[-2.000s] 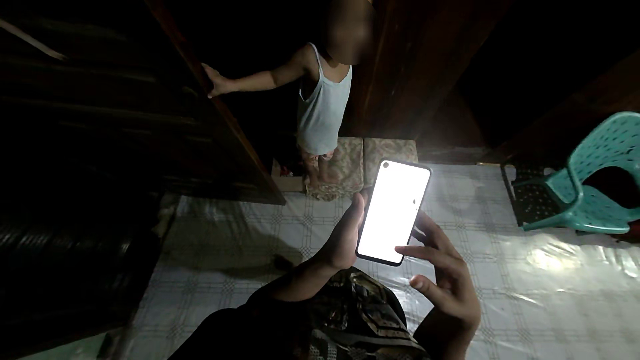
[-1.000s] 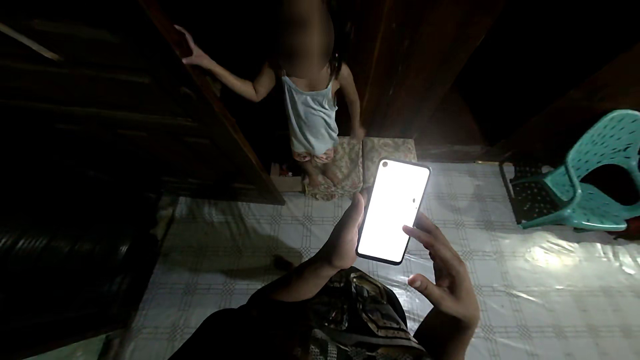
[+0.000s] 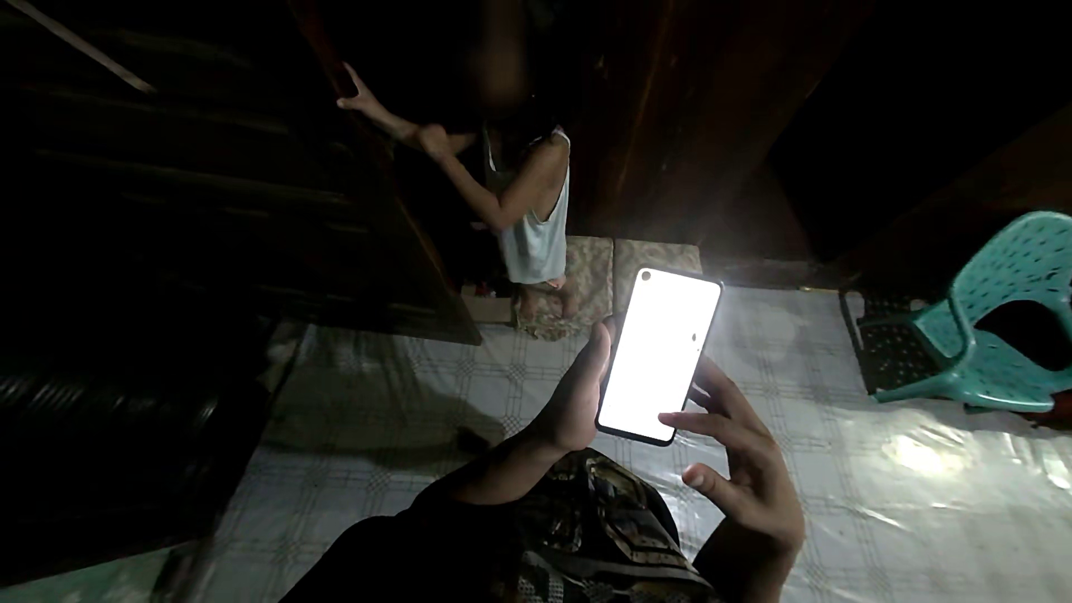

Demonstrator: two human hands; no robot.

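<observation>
A smartphone with a glaring white screen is held upright in front of me, tilted slightly to the right. My left hand grips its left edge, with the thumb along the side and the other fingers hidden behind it. My right hand is at the lower right of the phone. Its index fingertip is over the bottom right part of the screen, and its thumb stands apart, below the phone. What the screen shows is washed out.
A person in a light sleeveless top stands on a patterned mat beyond the phone, one hand on a dark wooden door. A green plastic chair stands at right on the checked floor covering.
The person beyond the phone has turned sideways and brought both arms towards the door. My right index finger has moved down the screen since one second ago. My left hand keeps its hold.
</observation>
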